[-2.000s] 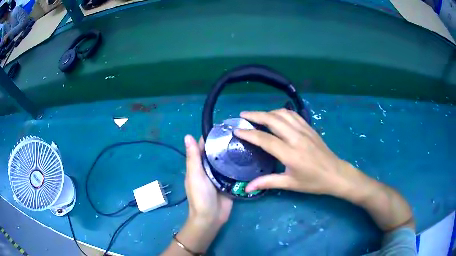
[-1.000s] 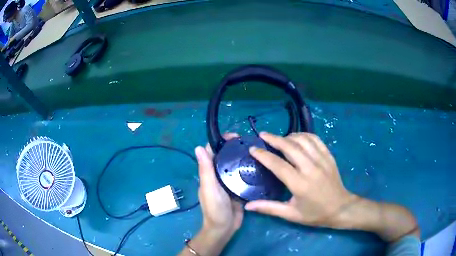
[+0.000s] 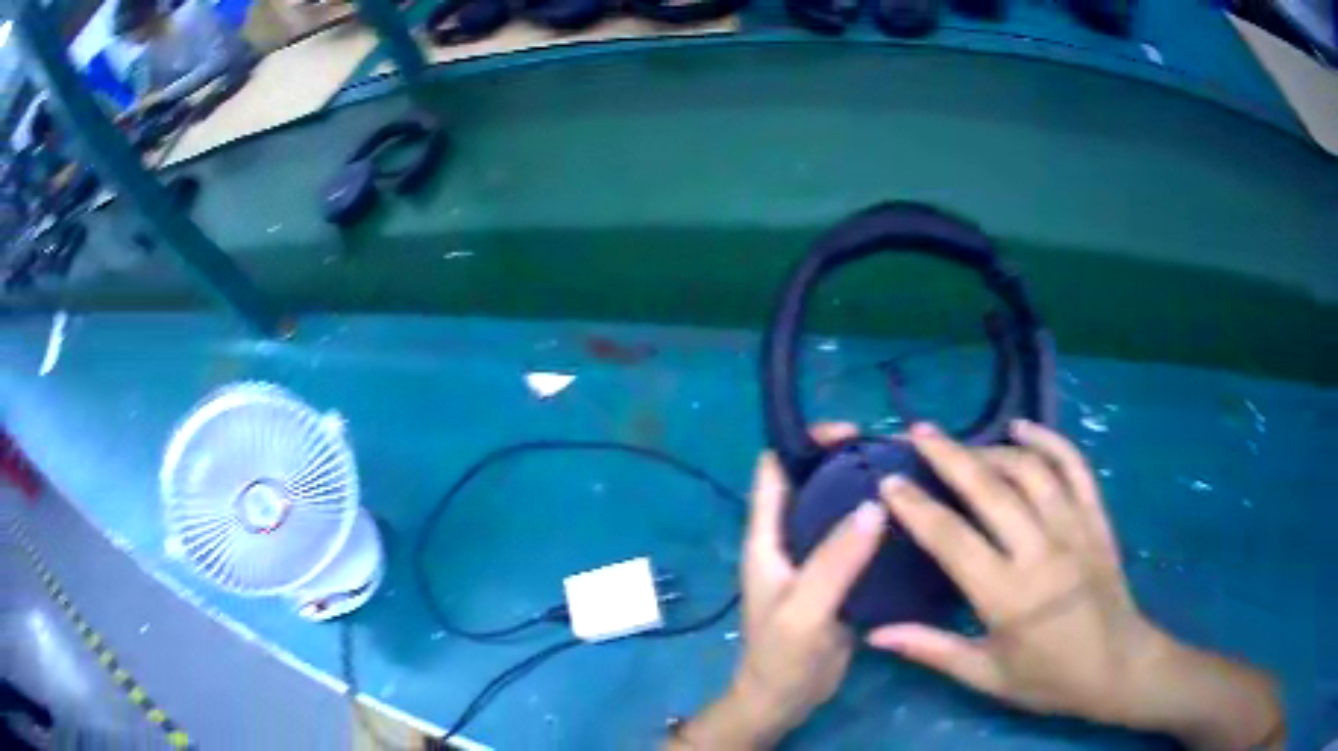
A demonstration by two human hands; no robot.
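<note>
A pair of black over-ear headphones is held over the teal bench, with the headband arched away from me. The near ear cup is covered by a round black cover; no green board shows. My left hand grips the cup's left side, its thumb lying on the cover. My right hand lies over the cup's right side, fingertips on the cover and thumb at its near edge. The underside of the cup is hidden.
A white desk fan and a white power adapter with a black cable stand on the bench to the left. Another headphone lies on the green belt. More headphones lie on cardboard beyond. A person sits far left.
The cover has come down over the cup, hiding the green board. My left thumb has moved onto the cover. The view has swung left, so everything appears further right.
</note>
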